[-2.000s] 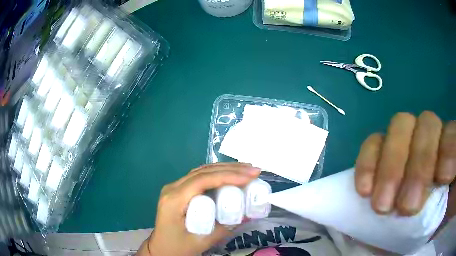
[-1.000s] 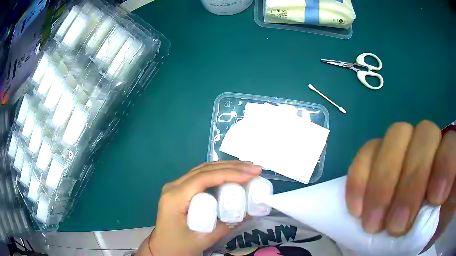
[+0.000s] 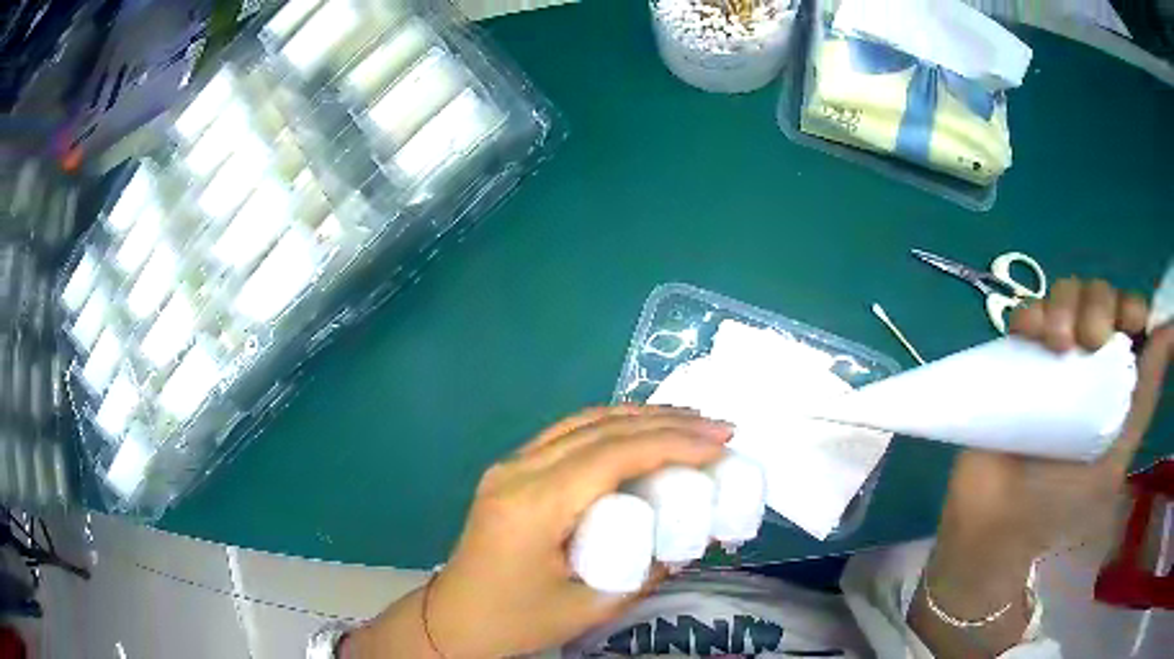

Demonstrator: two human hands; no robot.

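Observation:
My left hand (image 3: 554, 528) holds three white plastic units (image 3: 682, 512) side by side, close to the bench's front edge. My right hand (image 3: 1088, 322) grips the wide end of a white cone-shaped bag (image 3: 1017, 397). The bag's narrow tip points left, over the white paper sheets (image 3: 824, 476), apart from the units. The sheets lie in a small clear plastic box (image 3: 663, 309), partly behind my left hand and the units. My right hand's fingers lie over the bag's top side.
A blister tray (image 3: 322, 283) of white units is at left. A swab tub (image 3: 727, 45) and yellowish tissue pack (image 3: 901, 116) stand at the back. Scissors (image 3: 998, 283) and a cotton swab (image 3: 897, 332) lie near my right hand. A red stool (image 3: 1139, 541) is at lower right.
The view has shifted and turned, so the bench things sit further right. The bag's tip has come away from the rightmost unit. My left hand still holds the three units.

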